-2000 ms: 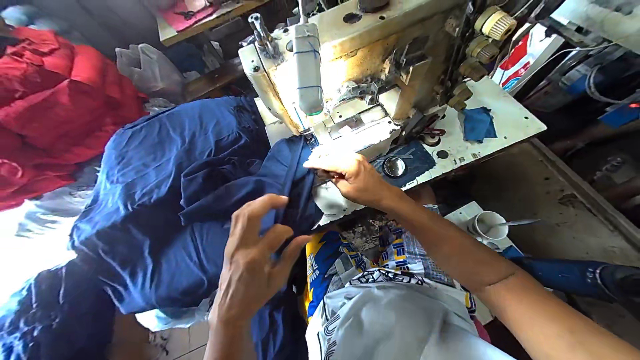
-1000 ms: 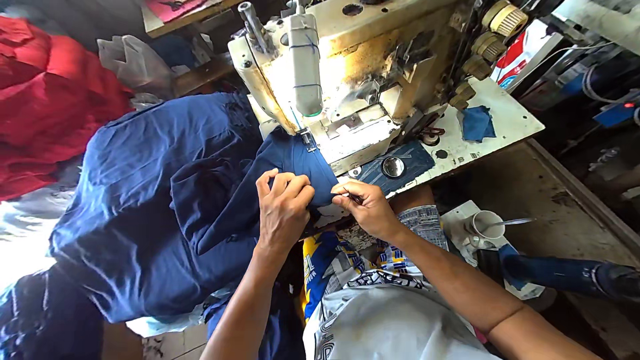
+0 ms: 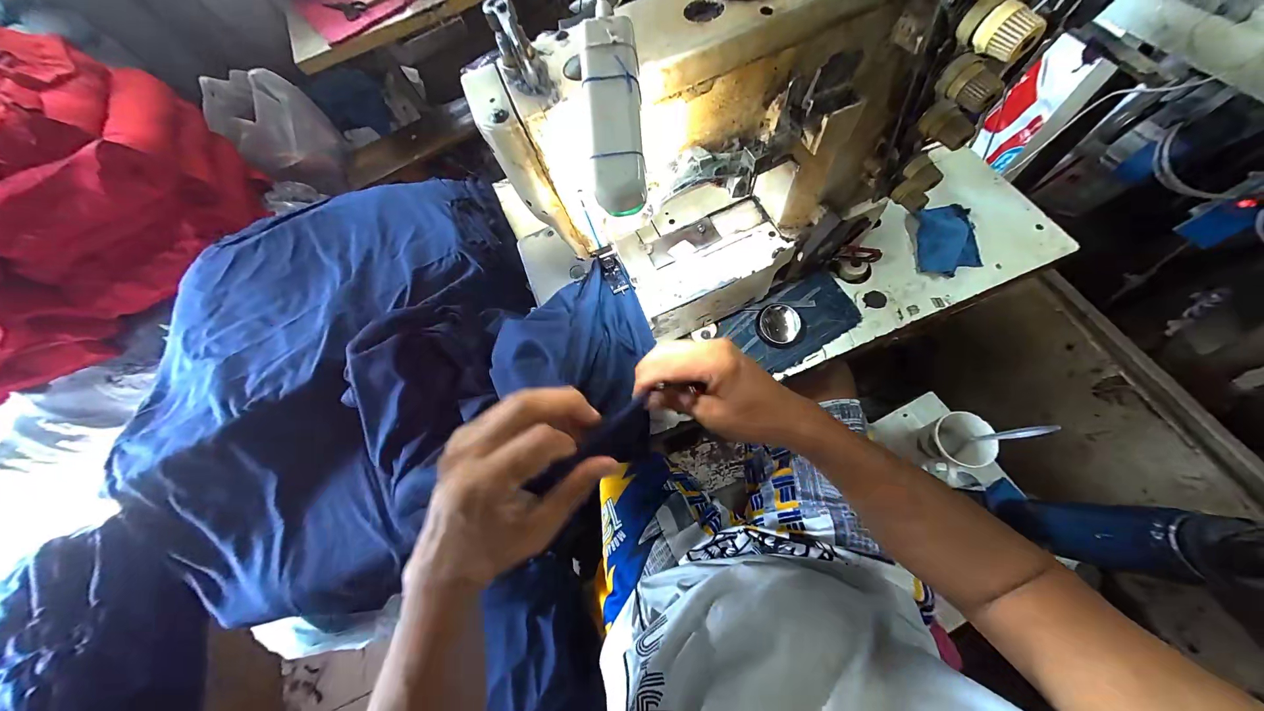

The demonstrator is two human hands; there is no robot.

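Navy fabric (image 3: 578, 331) runs under the presser foot (image 3: 614, 274) of an industrial sewing machine (image 3: 691, 94). My right hand (image 3: 726, 390) pinches its edge just in front of the machine bed, with a small dark object, too hidden to name, in the fingers. Lower and to the left, my left hand (image 3: 518, 474) has a fold of the same fabric between thumb and fingers. More navy cloth (image 3: 267, 395) spreads in a big heap left of the machine.
Red cloth (image 3: 99, 197) is piled at the far left. On the machine table (image 3: 1017, 222) are a blue scrap (image 3: 946, 240), red-handled snips (image 3: 857, 259) and a round metal dish (image 3: 779, 324). A white cup (image 3: 960, 439) with a spoon stands lower right, near a dark blue tube (image 3: 1086, 533).
My left hand has moved down off the cloth near the machine to a fold nearer my lap. The fabric in front of the presser foot, flatter one second ago, is now bunched.
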